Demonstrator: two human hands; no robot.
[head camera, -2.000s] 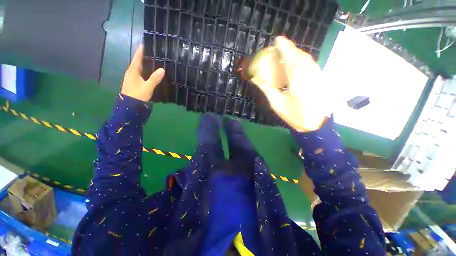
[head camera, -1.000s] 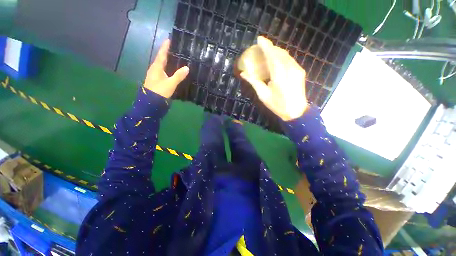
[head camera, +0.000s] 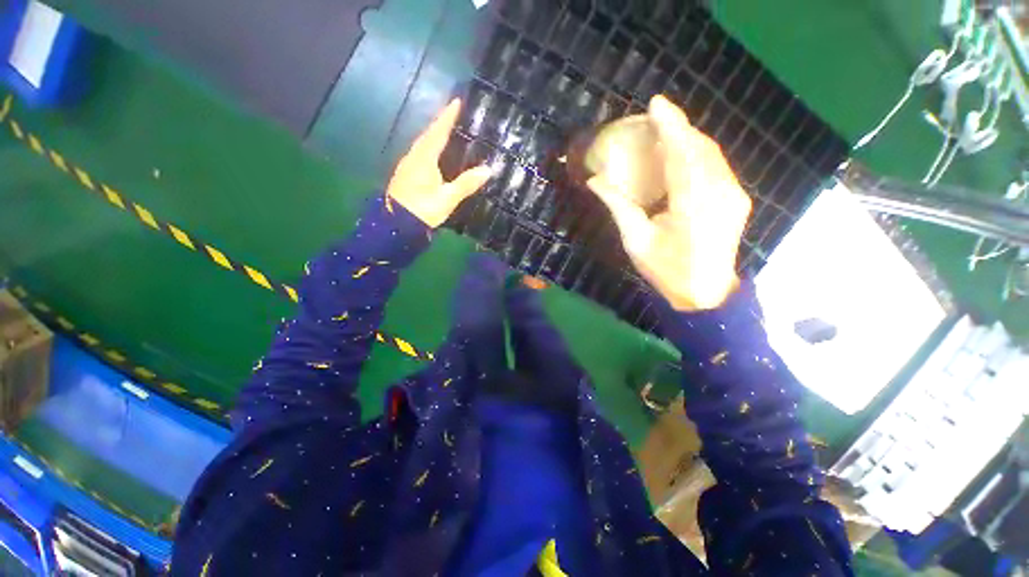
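Note:
A large black gridded tray (head camera: 542, 101) lies across the bench, its pockets holding glossy dark pieces. My left hand (head camera: 438, 169) rests at the tray's left edge, thumb and fingers spread, holding nothing. My right hand (head camera: 688, 203) is over the tray's right part and grips a blurred, round, pale brown bottle (head camera: 630, 158) between thumb and fingers. The bottle's tip points left over the tray, but it is too blurred to tell whether it touches the pieces.
A dark mat (head camera: 260, 56) lies left of the tray. A white sheet (head camera: 846, 282) with a small black block (head camera: 815, 330) is at the right. Beyond are stacked white trays (head camera: 937, 417), a brown carton (head camera: 674, 456) and white cables (head camera: 953, 85). Blue bins (head camera: 102, 417) stand at lower left.
The view has turned, so the tray and white sheet sit more tilted in the picture. My left hand is still open at the tray edge. My right hand still holds the bottle over the tray.

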